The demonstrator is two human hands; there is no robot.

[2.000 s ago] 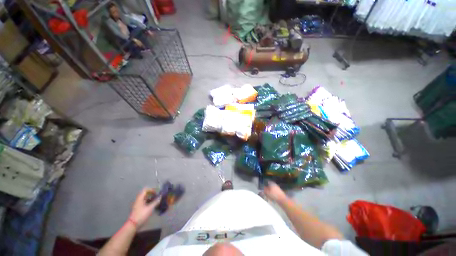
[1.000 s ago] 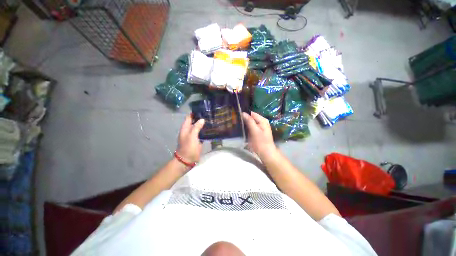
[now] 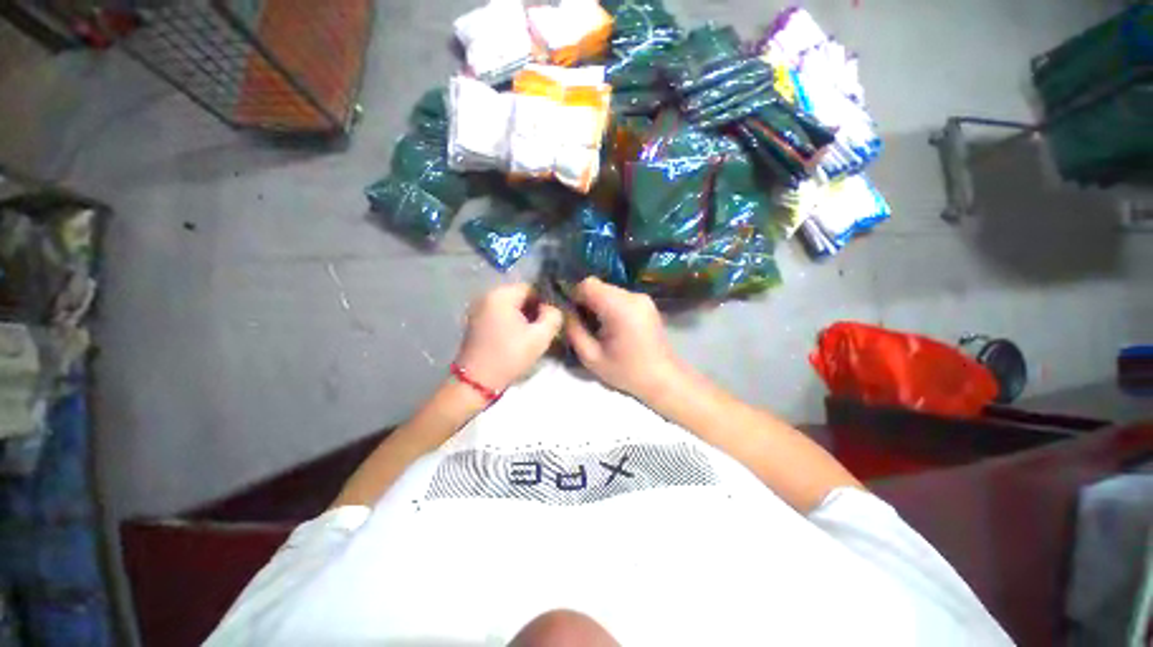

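Observation:
A small dark item (image 3: 551,288) is between my two hands, in front of my white shirt; its shape is too blurred and covered by fingers to tell. My left hand (image 3: 508,334) has its fingers closed on its left side. My right hand (image 3: 615,331) has its fingers closed on its right side. The hands are close together. Beyond them on the floor lies a heap of dark green polybagged garments (image 3: 670,202), with white and orange packets (image 3: 556,124) on its left part and blue-and-white packets (image 3: 840,212) at its right edge.
A wire cage trolley (image 3: 297,70) stands at the upper left. A garment rack (image 3: 955,177) with dark green garments (image 3: 1103,108) is at the right. A red plastic bag (image 3: 898,367) lies near a dark red desk (image 3: 1012,506). Stacked goods (image 3: 44,367) line the left edge.
The flat dark plaid item held open between both hands a second ago is now bunched small. My hands have come closer together. The view has tipped down towards my body.

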